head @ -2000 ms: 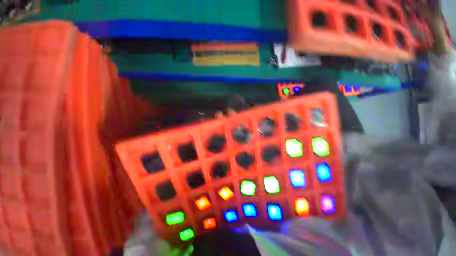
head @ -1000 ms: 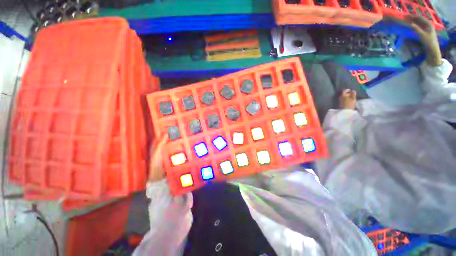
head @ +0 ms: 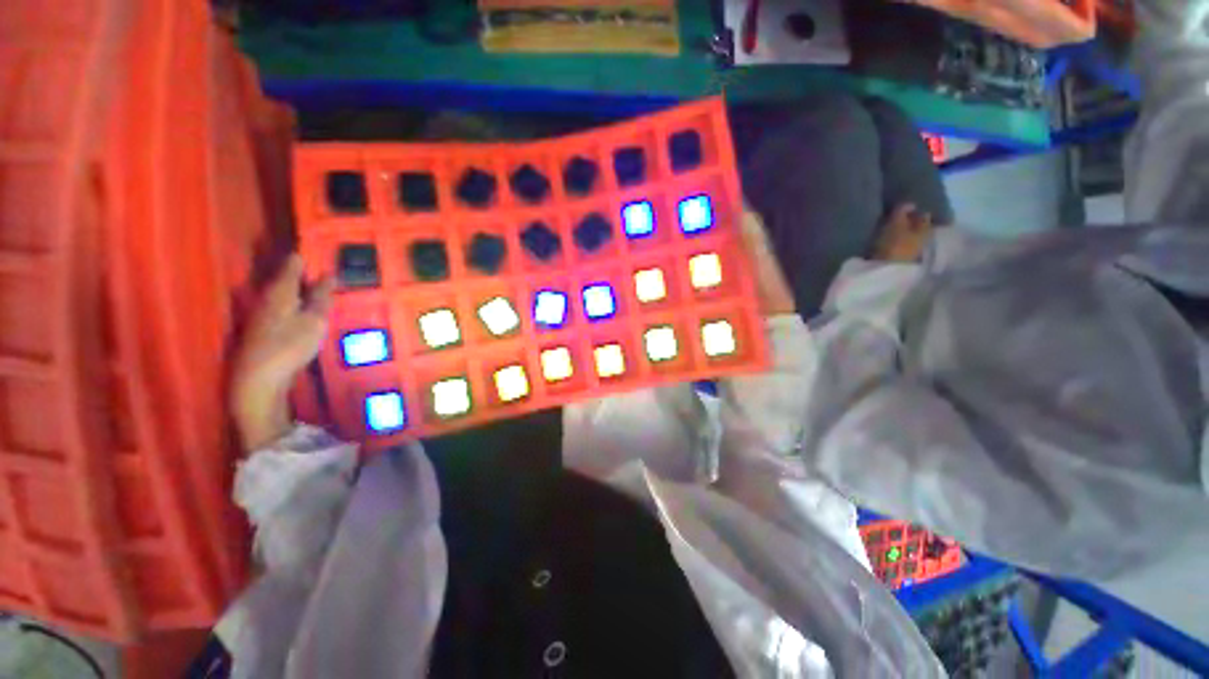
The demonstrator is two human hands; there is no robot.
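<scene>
An orange-red compartment tray (head: 530, 276) is held up in front of me, tilted. Its two upper rows hold mostly dark square devices (head: 529, 183), with two lit ones at the right end of the second row. The two lower rows hold lit devices (head: 497, 316), white and blue. My left hand (head: 276, 348) grips the tray's left edge, its fingers partly behind the tray. My right hand (head: 769, 272) holds the right edge and is mostly hidden behind it.
Tall stacked trays (head: 119, 318) stand close at the left. A green bench shelf (head: 385, 60) with a blue edge crosses the top, bearing yellow-orange strips (head: 579, 27) and paper (head: 793, 32). A neighbour in a pale smock (head: 1008, 385) sits at the right. Another tray (head: 912, 555) lies lower right.
The tray has moved left and become more level. Several screens have changed colour between white, blue and yellow. The stacked trays now appear nearer and larger, and the neighbour's raised hand is no longer seen.
</scene>
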